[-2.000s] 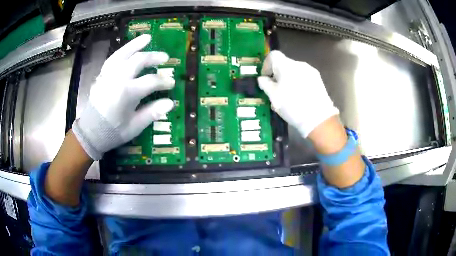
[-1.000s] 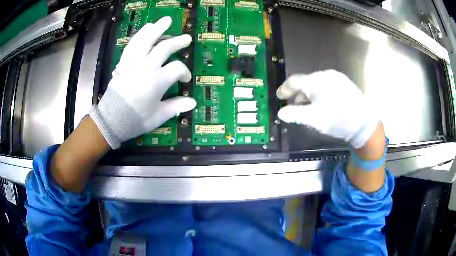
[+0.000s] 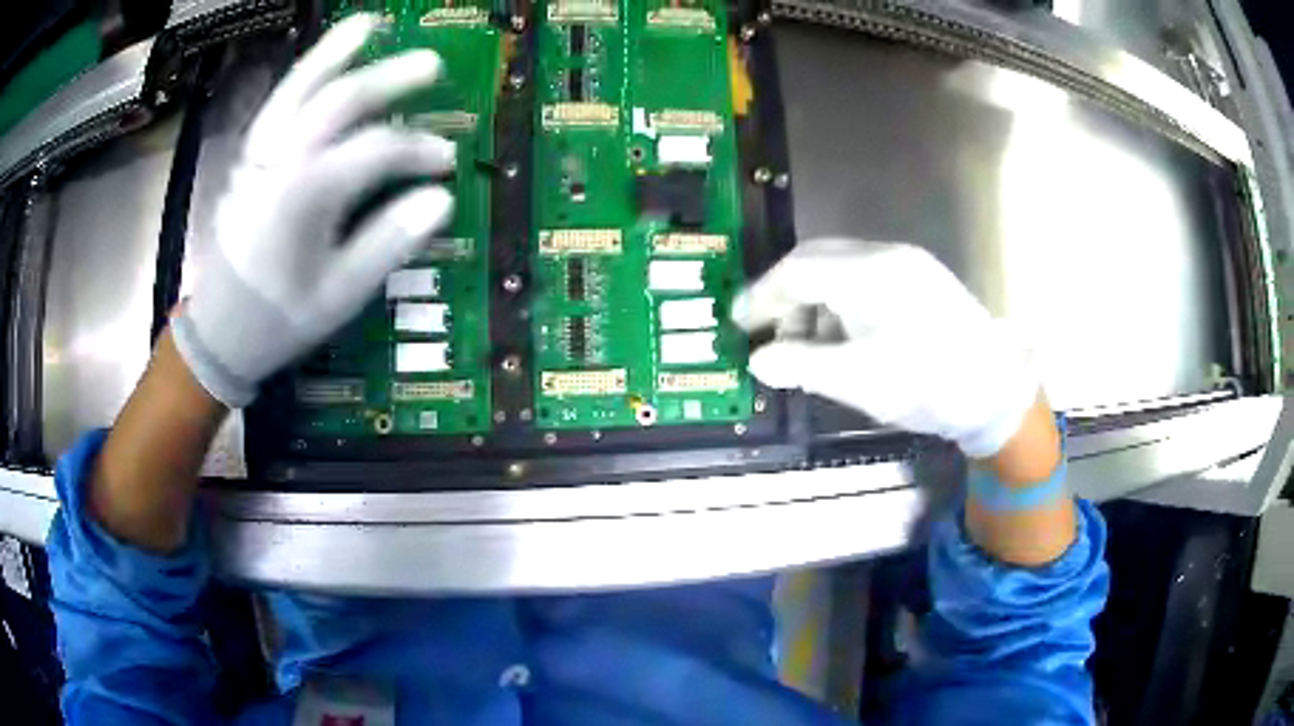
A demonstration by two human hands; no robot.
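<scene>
Two green circuit boards sit side by side in a black carrier fixture (image 3: 512, 326) on the conveyor. The right circuit board (image 3: 610, 185) shows cream connectors, white blocks and one black part. The left circuit board (image 3: 466, 185) is partly hidden by my left hand. My left hand (image 3: 319, 206), in a white knit glove, is over the left board with its fingers spread and holds nothing. My right hand (image 3: 887, 338), also gloved, is at the fixture's right edge, beside the right board. Its thumb and fingers are apart and nothing shows between them.
The conveyor's near silver rail (image 3: 568, 539) runs across in front of my body. A shiny metal plate (image 3: 993, 213) lies right of the fixture, another (image 3: 114, 284) left of it. A light blue wrist strap (image 3: 1022, 491) is on my right wrist. A green surface shows at the far upper left.
My right hand has come off the right board's edge to the fixture's right side and opened. My left hand has shifted left since a second ago. The view has tilted; both boards remain in the fixture.
</scene>
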